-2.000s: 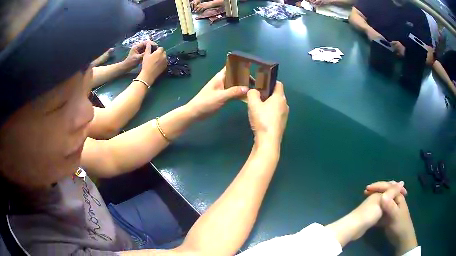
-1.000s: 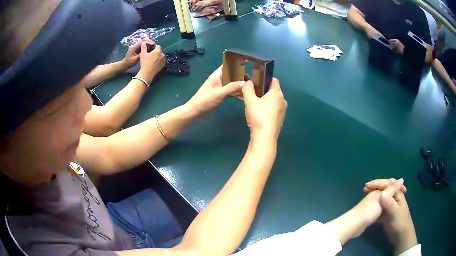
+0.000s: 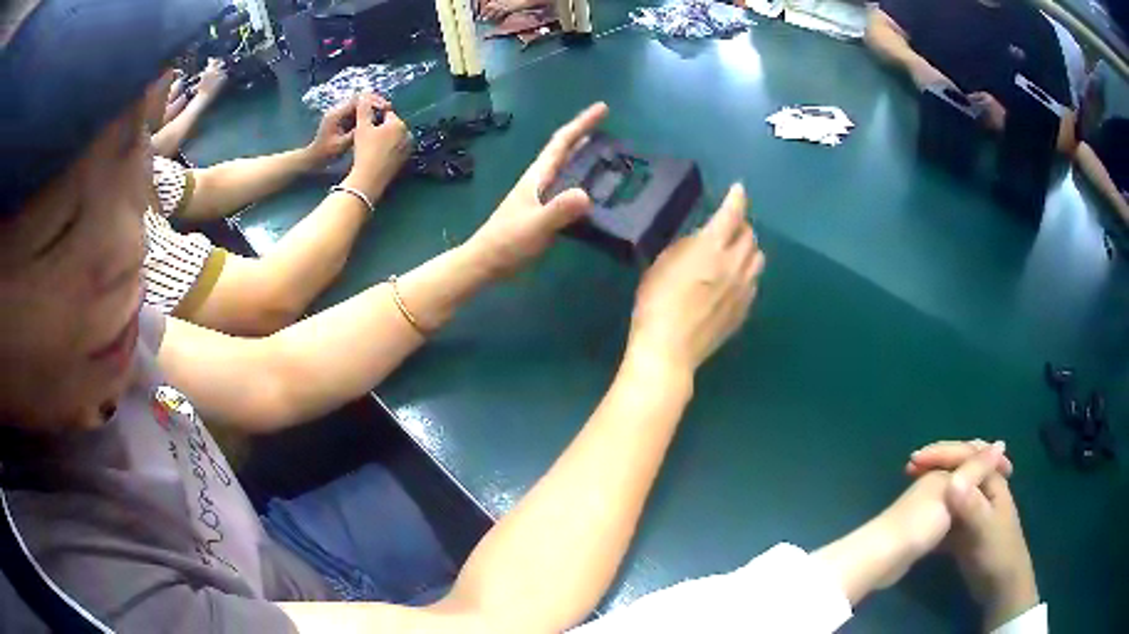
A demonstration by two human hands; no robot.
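My left hand (image 3: 894, 530) and my right hand (image 3: 990, 535), both bare below white sleeves, are clasped together at the lower right. They hold no object that I can see, and their fingers partly hide each other. A small loose pile of black accessories (image 3: 1085, 431) lies on the green table just beyond and right of my hands. The neighbour at left holds a black insert tray (image 3: 638, 198) over the table, tilted, with its shaped cut-out facing up. The neighbour's left hand touches it; the neighbour's right hand is beside it with fingers raised.
The green tabletop (image 3: 817, 372) spreads ahead. A dark tangled heap (image 3: 443, 146) lies by another person's hands at left. White cards (image 3: 810, 124) lie mid-table. Pale uprights (image 3: 459, 47) stand at the back. People opposite handle tall black boxes (image 3: 1035, 146). The neighbour's forearm (image 3: 570, 483) reaches across at left.
The neighbour has turned the insert tray over, from its hollow brown underside to its black cut-out top, and the neighbour's right hand has opened. The neighbour's head has moved left. My hands remain clasped.
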